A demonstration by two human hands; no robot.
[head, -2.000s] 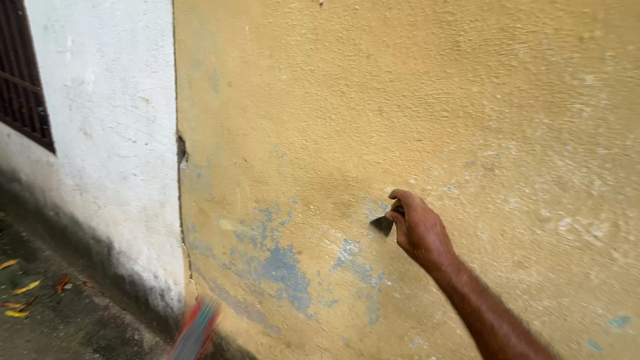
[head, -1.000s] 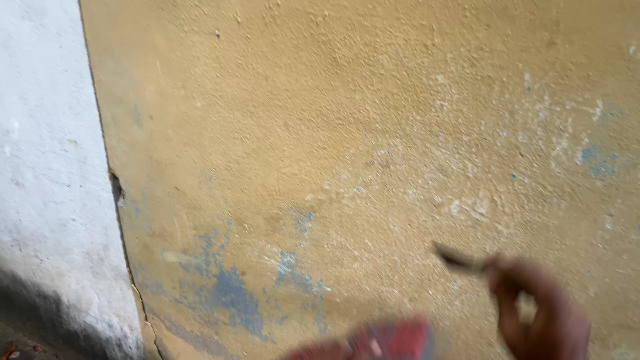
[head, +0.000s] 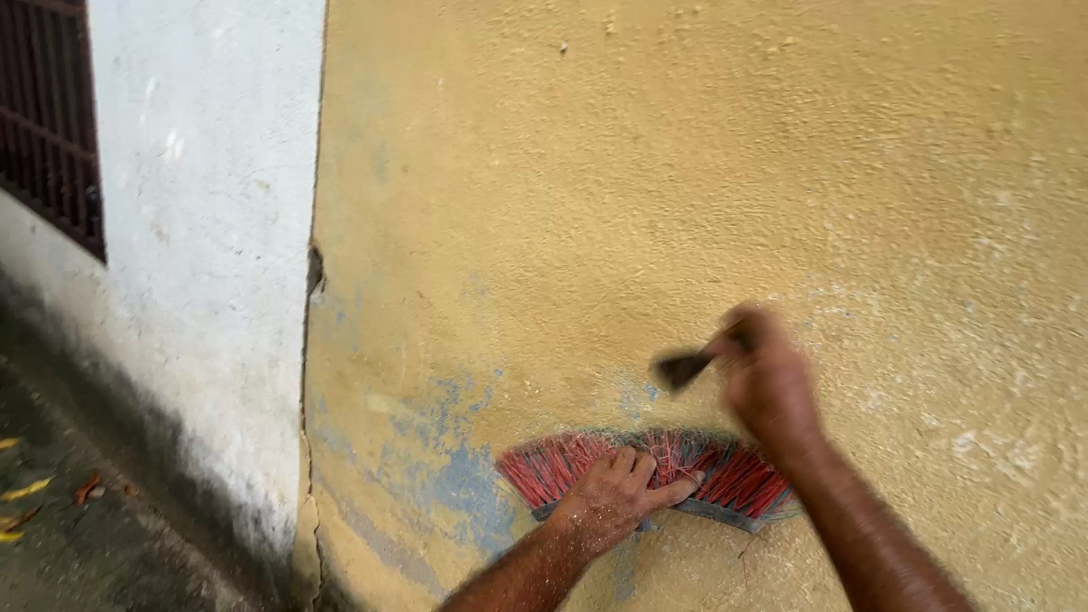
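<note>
My left hand [head: 614,491] grips a broom head [head: 722,476] with red and dark bristles, its bristles pointing up against the lower part of the yellow painted wall [head: 595,212]. Above and to the right of it, my right hand [head: 769,374] is closed around a putty knife or scraper [head: 682,369]; its dark blade points left, blurred by motion. Whether the blade touches the wall cannot be told. Near the blade are small blue specks, and a larger blue-grey patch of worn paint [head: 472,493] lies left of the broom head.
A crack [head: 308,442] runs down the joint between the yellow wall and a white wall [head: 204,170]. Dark window bars [head: 51,127] stand at the upper left. Below lies a dark concrete ground [head: 76,544] with several fallen leaves.
The broom head, only partly seen and blurred at the bottom edge earlier, has come up to the wall in my left hand. The scraper remains in my right hand.
</note>
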